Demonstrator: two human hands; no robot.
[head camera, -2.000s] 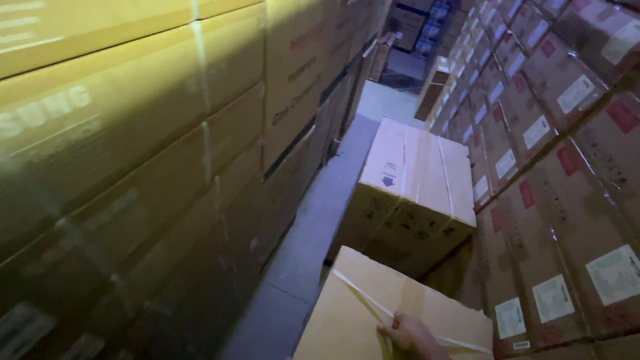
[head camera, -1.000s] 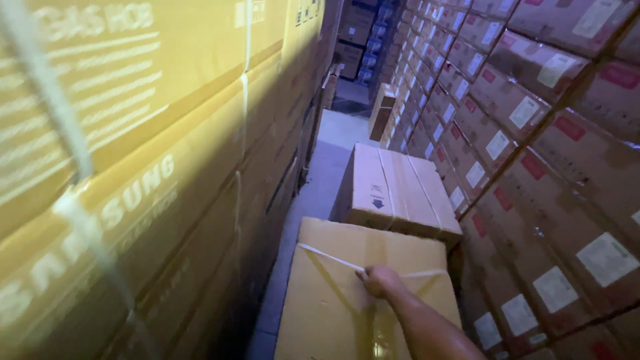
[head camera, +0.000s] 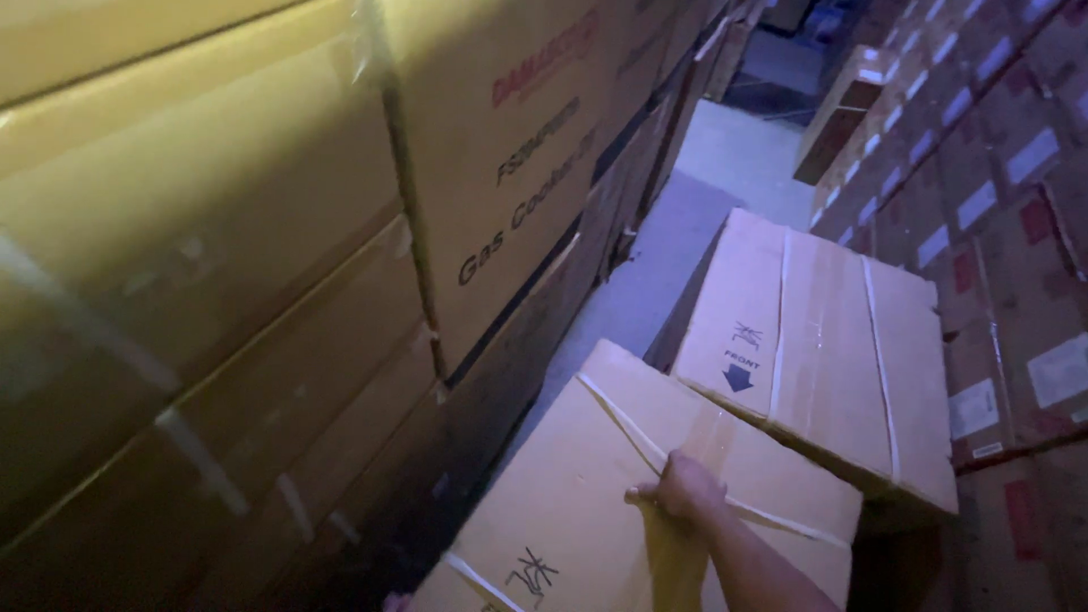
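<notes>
My right hand (head camera: 684, 489) is closed around a white packing strap across the top of a large cardboard box (head camera: 595, 450), and the strap is pulled up into a peak. A second strap (head camera: 484, 585) crosses the same box near the bottom of the view. At the lower left, fingertips of my left hand (head camera: 398, 602) show beside the box's near left edge; the rest is out of frame, and its grip cannot be told. Just beyond stands another strapped cardboard box (head camera: 837, 340) with a printed arrow, its near edge close to the held box.
High stacks of cartons (head camera: 518, 187) line the left side. More stacked cartons with white labels (head camera: 1003, 246) form the right wall. A narrow strip of floor (head camera: 722, 161) runs between them, with an upright carton (head camera: 837, 119) farther along it.
My right hand stays on the strap. My left fingertips have come into view at the bottom. The view has swung, and the held box now lies more slanted in it than one second ago.
</notes>
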